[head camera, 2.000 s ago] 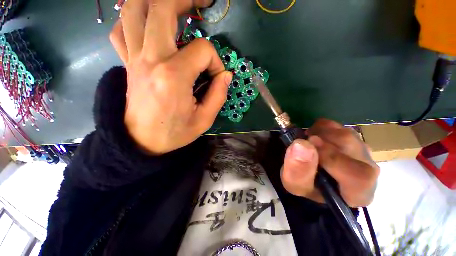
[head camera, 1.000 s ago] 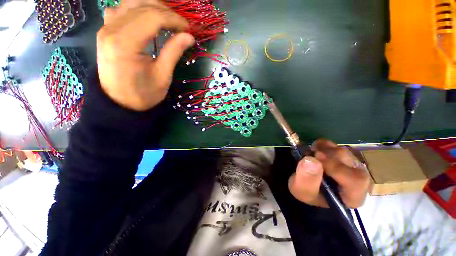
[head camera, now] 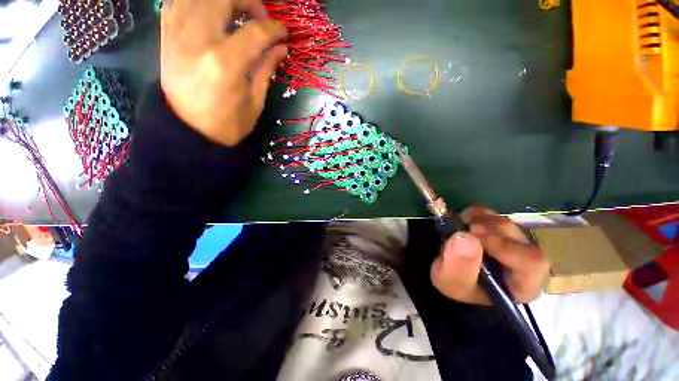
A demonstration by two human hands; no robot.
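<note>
A green PCB panel point(head camera: 354, 160) of joined round boards lies slanted on the bench, with red leads hanging off its left side. My right hand point(head camera: 488, 257) holds a black soldering iron point(head camera: 421, 183), its tip at the panel's right corner. My left hand point(head camera: 223, 71) is at the left edge of the red lead pile point(head camera: 309, 41), thumb and forefinger close together; whether a lead is between them cannot be told. The pile lies beyond the panel.
Wired panels point(head camera: 97, 126) and dark panels point(head camera: 88, 26) stand at left, near long cables point(head camera: 37, 167). Two yellow rings point(head camera: 418, 75) lie beyond the panel. An orange soldering station point(head camera: 618, 67) is at right. A cardboard box point(head camera: 581, 257) and red crate point(head camera: 655, 279) are below the bench edge.
My left hand has left the panel, moving away to the lead pile. The view has shifted, showing more of the far bench. My right hand still holds the iron at the panel's right corner.
</note>
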